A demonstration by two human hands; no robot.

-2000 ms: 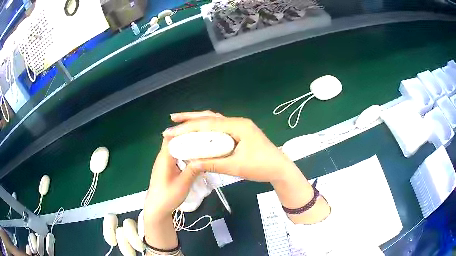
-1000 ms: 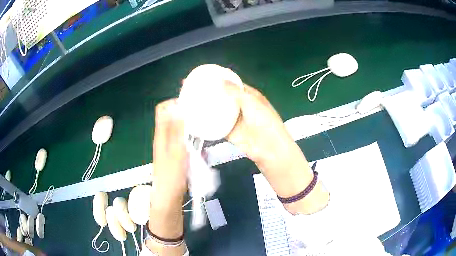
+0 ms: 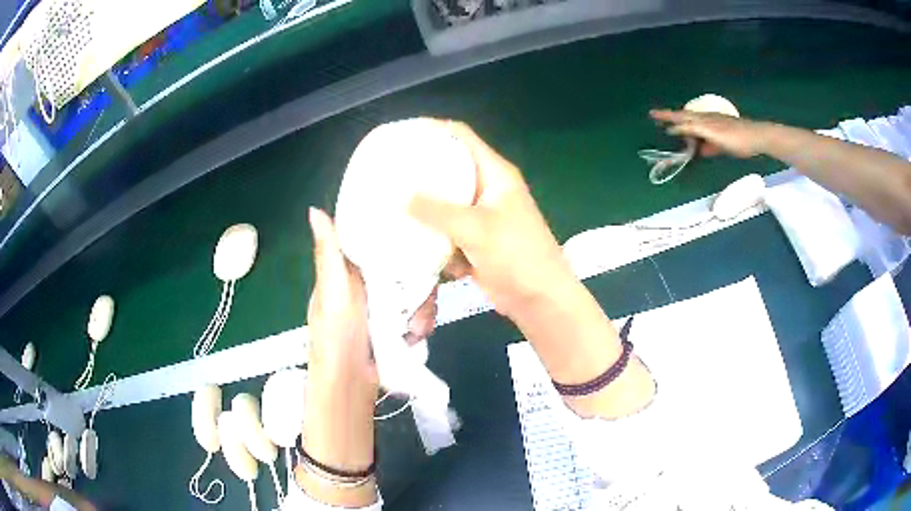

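A cream, rounded piece (image 3: 395, 185) is held up in front of me between both hands, its face overexposed. My right hand (image 3: 499, 225) grips its right side, with the thumb on its face. My left hand (image 3: 340, 319) is around its lower left side. A crumpled white cloth (image 3: 415, 379) hangs from between my hands, below the piece, and partly covers the small pale block on the bench. A bit of cord shows beside the cloth. The inspection sheet (image 3: 689, 379) lies under and right of my right forearm.
Another person's hand (image 3: 734, 135) reaches from the right over a corded piece (image 3: 711, 104) on the green belt. More corded pieces (image 3: 236, 252) lie on the belt at left. Several pieces (image 3: 207, 417) sit at the bench's left. White trays (image 3: 819, 230) stand at right.
The held piece has gone from edge-on to face-on and higher. Another person's hand has come in from the right onto the belt piece. The belt pieces have shifted right.
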